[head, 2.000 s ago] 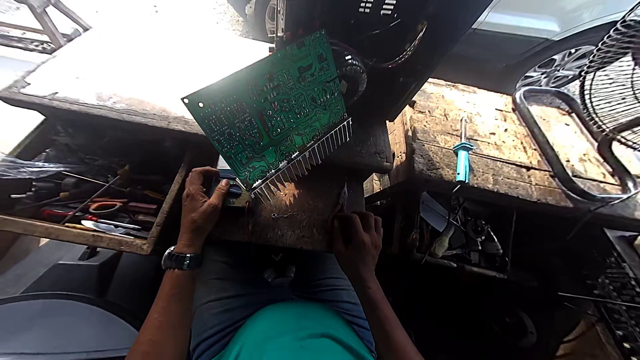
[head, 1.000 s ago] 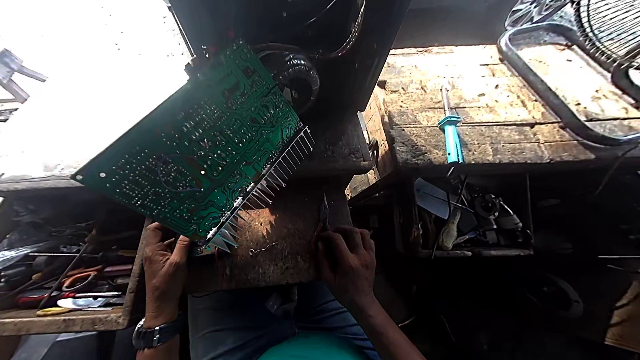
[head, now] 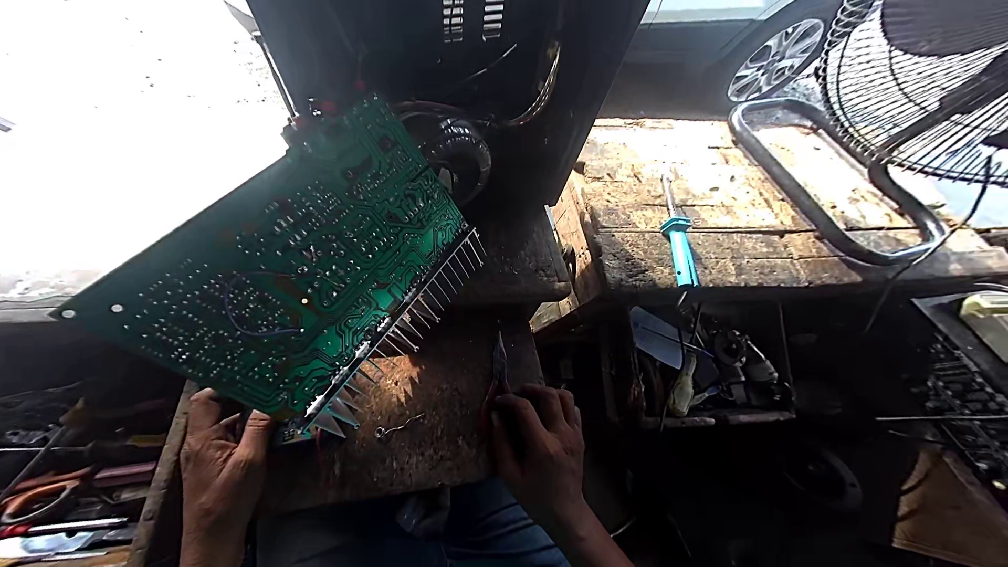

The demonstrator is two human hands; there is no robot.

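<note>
A large green circuit board (head: 315,260), solder side toward me, stands tilted over the wooden work surface (head: 441,441), with a finned metal heatsink (head: 417,323) along its lower right edge. My left hand (head: 224,465) grips the board's lower corner, its fingers partly hidden behind it. My right hand (head: 539,449) is closed around a slim pointed tool, seemingly pliers or tweezers (head: 501,362), tip pointing away from me. A small twisted wire piece (head: 399,426) lies on the wood between my hands. Behind the board are a toroidal transformer (head: 461,157) and a black equipment case (head: 551,102).
A soldering iron with a turquoise handle (head: 681,252) lies on the right-hand wooden bench (head: 638,272), near a bent metal tube frame (head: 819,228) and a wire-guarded fan (head: 906,102). Open drawers of tools and parts sit at left (head: 161,480) and below the bench (head: 732,416).
The board has tilted flatter and its lower corner has shifted left with my left hand since the oldest frame. My right hand stays near the work surface's right side. The view has shifted.
</note>
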